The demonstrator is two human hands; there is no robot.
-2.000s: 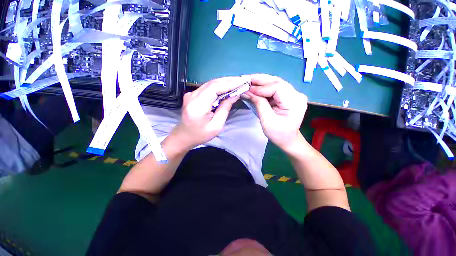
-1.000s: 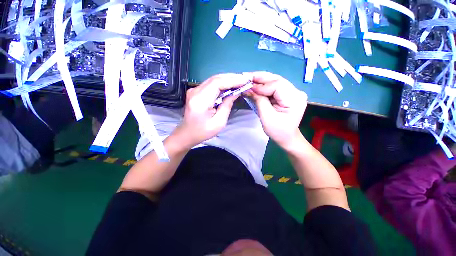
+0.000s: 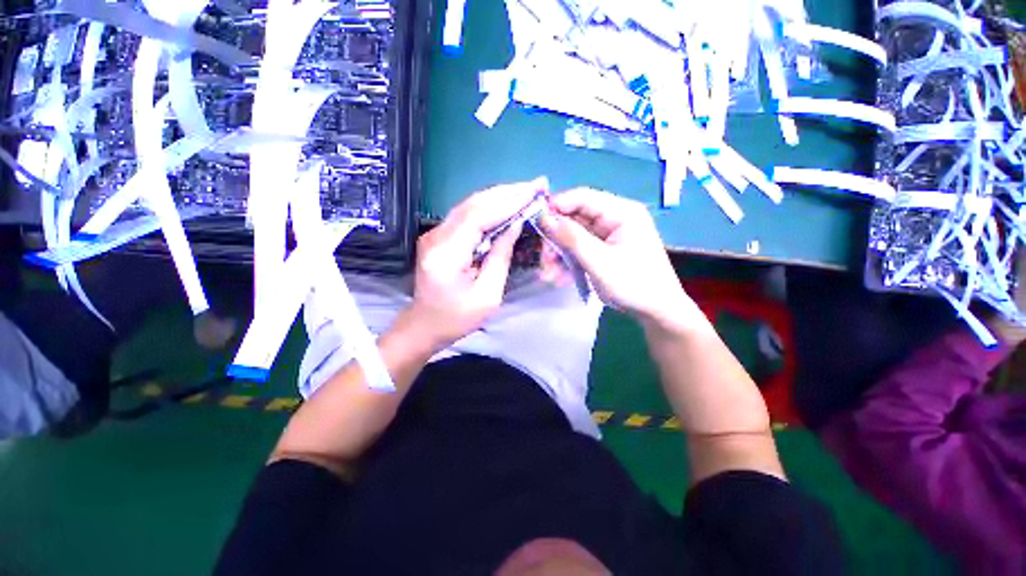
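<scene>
My left hand [image 3: 459, 264] is closed on a small circuit board [image 3: 492, 239], held over my lap just off the bench's front edge. Most of the board is hidden by my fingers. My right hand [image 3: 613, 245] pinches a flat ribbon cable [image 3: 577, 273] at the board's upper right end. The cable shows as a thin greyish strip running down beside my right fingers. The fingertips of both hands nearly touch. The connector is hidden, so I cannot tell whether the cable sits in it.
A dark board tray [image 3: 402, 135] with cables hanging over its front edge is at left. A loose cable pile [image 3: 675, 96] lies ahead on a clear plastic bag [image 3: 608, 140]. More boards with cables [image 3: 897, 253] are at right, near a red stool [image 3: 748, 309] and a person's purple sleeve [image 3: 939, 433].
The view has shifted slightly, so tray and pile sit differently in the picture. My right fingers have turned downward at the board's end, and a strip now shows below them.
</scene>
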